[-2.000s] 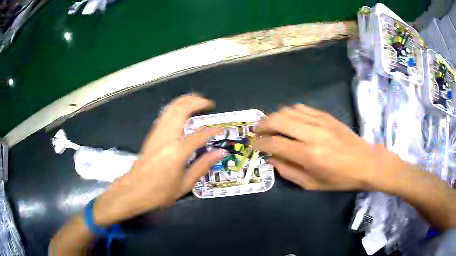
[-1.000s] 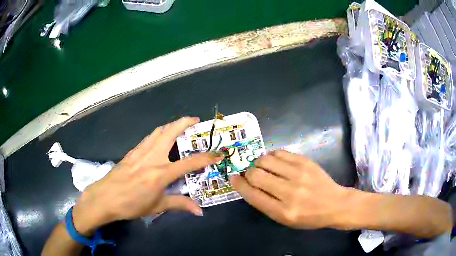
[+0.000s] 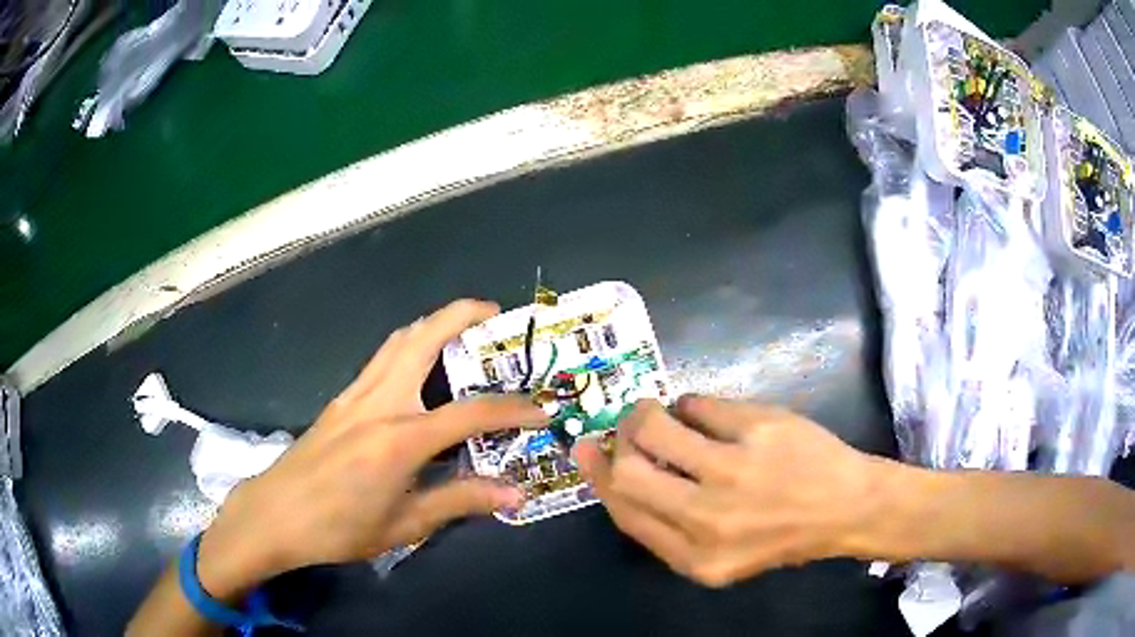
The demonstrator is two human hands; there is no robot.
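Observation:
A white socket housing lies open side up on the dark bench, slightly tilted. Inside it are a green circuit board, brass contact strips and thin wires; a black wire stands up near its top edge. My left hand grips the housing's left side, thumb at the lower edge and index finger reaching over the board. My right hand is at the lower right of the housing, fingertips pinched together at the board's edge; what is between them is hidden.
A bagged cord with a white plug lies at left. Open housings with bagged cords are stacked at right. Beyond the worn pale rail, the green belt carries a white unit and a bag.
Since two seconds ago, the housing has tilted and both hands have shifted lower on it. The white unit on the belt has come further into view. Over the last second the hands have moved little.

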